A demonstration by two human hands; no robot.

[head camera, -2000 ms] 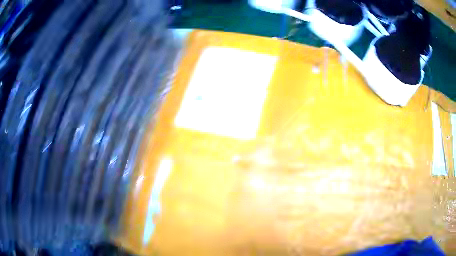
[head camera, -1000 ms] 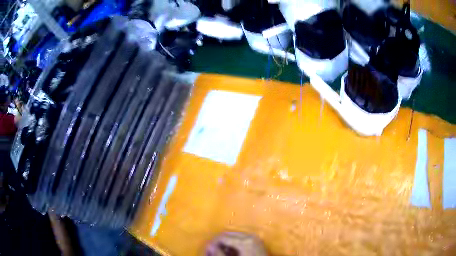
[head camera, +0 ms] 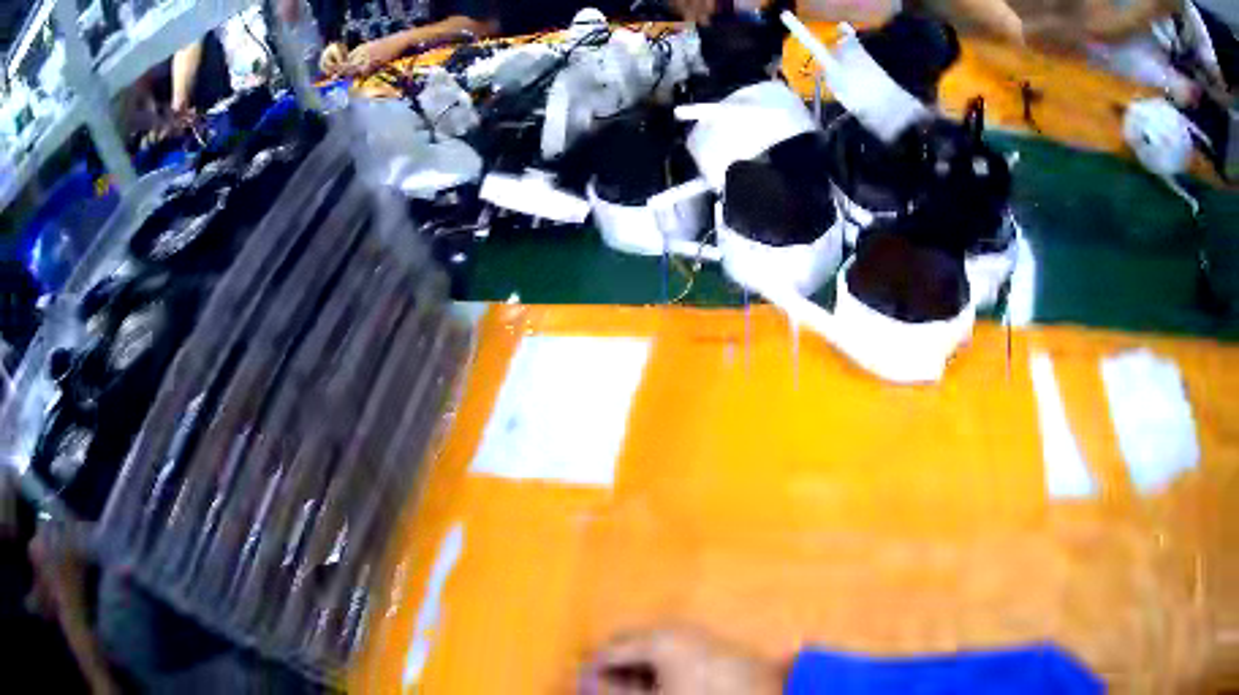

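Observation:
My right hand is at the bottom edge, blurred and partly cut off, with a blue sleeve to its right. It lies low over the orange bench; whether it holds anything cannot be told. My left hand is not in view. Part-built white camera housings with black fronts stand in a cluster on the green strip; the nearest camera housing overlaps the bench's back edge. A white antenna sticks up behind.
A tall stack of ribbed trays stands at the left, with black parts in the tray beyond. Pale patches are stuck on the bench. Other people's hands and arms show across the line. A white part lies at far right.
The view has tilted up, so more of the line and other people show. My right hand, absent two seconds ago, remains at the bottom edge, now with its blue sleeve visible.

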